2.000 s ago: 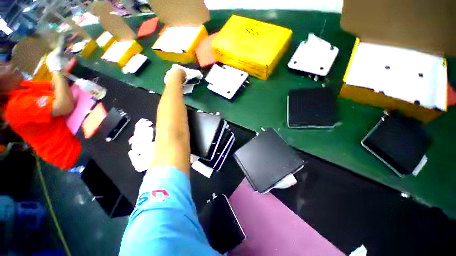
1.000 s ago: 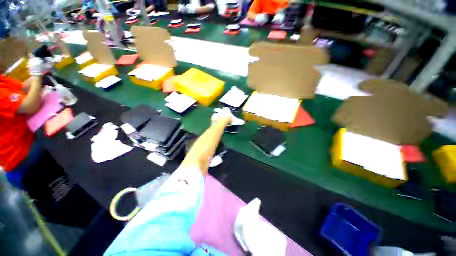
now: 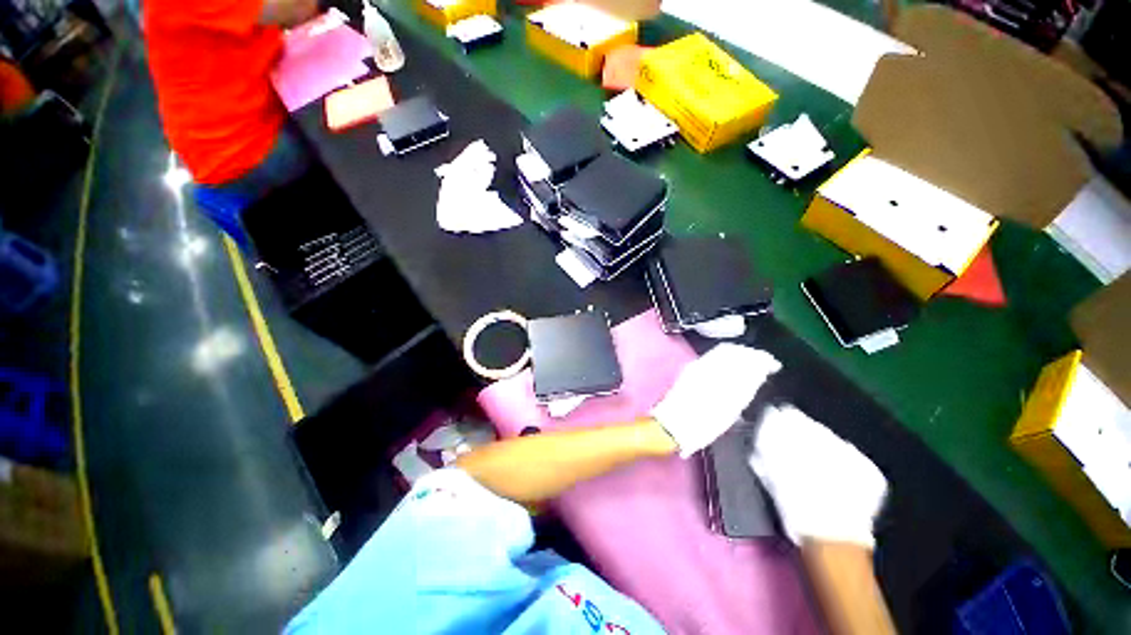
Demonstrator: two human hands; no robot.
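A black flat device (image 3: 739, 486) lies on the pink mat (image 3: 626, 527) between my two white-gloved hands. My left hand (image 3: 717, 397) holds its far end, with the fingertips partly hidden. My right hand (image 3: 821, 478) holds its right side and covers part of it. A second black device (image 3: 574, 355) lies at the mat's left end, with a white piece under its near edge. More black devices (image 3: 614, 195) are stacked beyond the mat, and others (image 3: 713, 283) lie at the mat's far edge.
A cream tape roll (image 3: 497, 345) lies beside the mat. A white rag (image 3: 471, 192) lies left of the stack. Yellow boxes (image 3: 707, 89), white inserts (image 3: 791, 146) and a black device (image 3: 858, 301) are on the green belt. A blue bin (image 3: 1015, 604) is lower right. A person in red (image 3: 217, 93) stands upper left.
My left arm has drawn back from over the belt to the mat. Both gloved hands are now at a black device there. The view has turned downward and to the left.
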